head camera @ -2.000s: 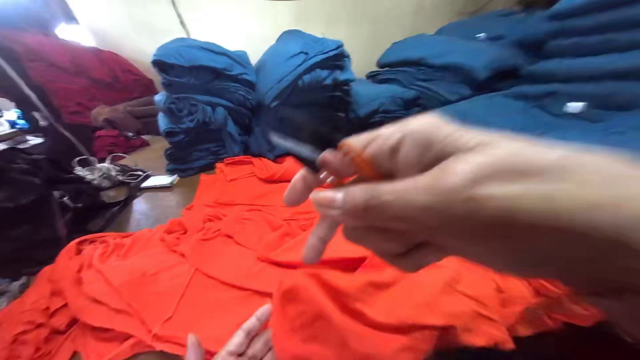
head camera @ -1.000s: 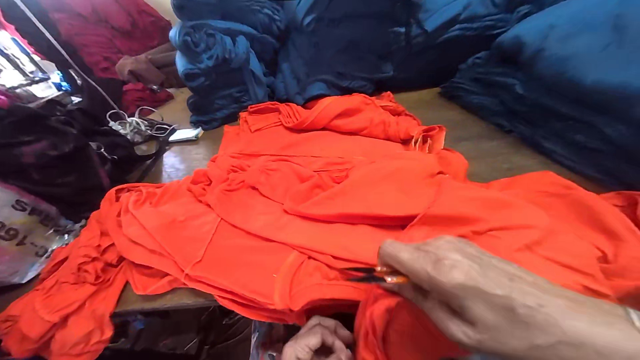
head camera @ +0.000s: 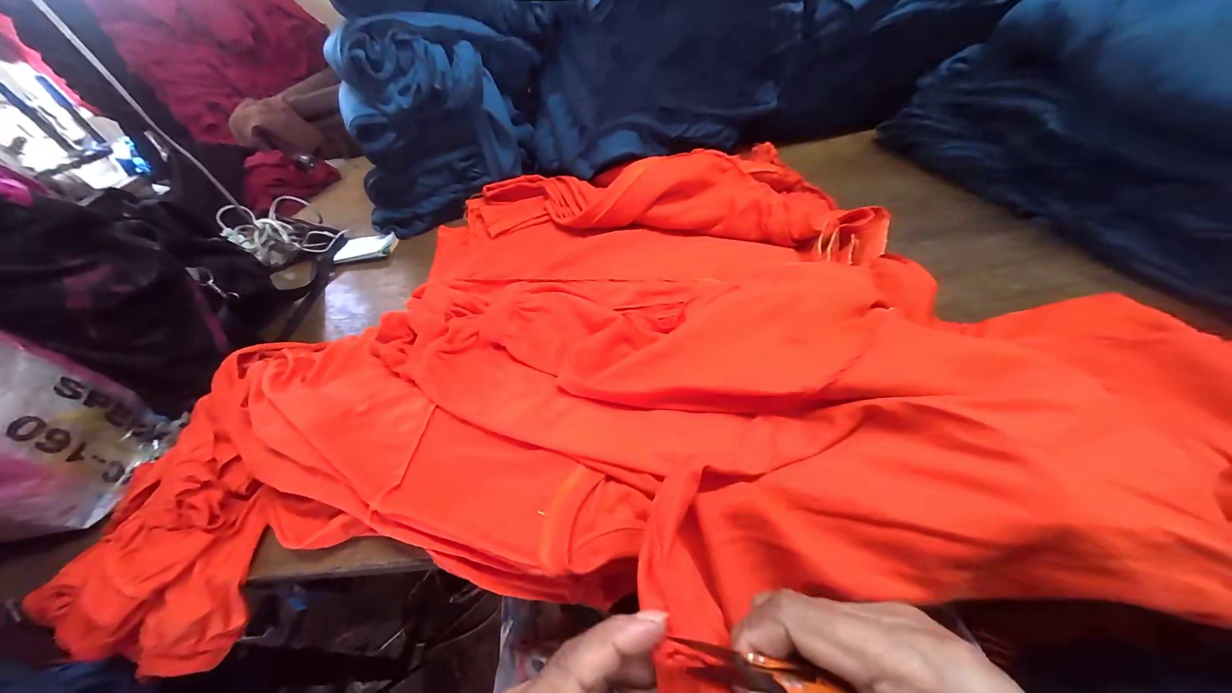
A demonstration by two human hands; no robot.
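Note:
Orange-red knit garments (head camera: 674,385) lie spread and heaped over the wooden table, with some cloth hanging past the front edge. At the bottom of the view, my left hand (head camera: 606,659) pinches a strip of the orange-red fabric between thumb and fingers. Close by on the right, my right hand (head camera: 866,640) holds small orange-handled thread snips (head camera: 770,669), whose dark blades lie against the pinched fabric. Whether the blades are apart cannot be told. The lower parts of both hands are cut off by the frame's edge.
Piles of folded dark blue cloth (head camera: 443,115) stand along the back and right of the wooden table (head camera: 982,231). At the left are a white cable bundle (head camera: 274,231), a small white item (head camera: 366,248), dark bags and a printed plastic bag (head camera: 58,443). Maroon cloth (head camera: 212,58) lies behind.
My right hand with the snips has come down and nearer to my left hand, which now pinches the fabric below the table's front edge. The view tilted down after the oldest frame.

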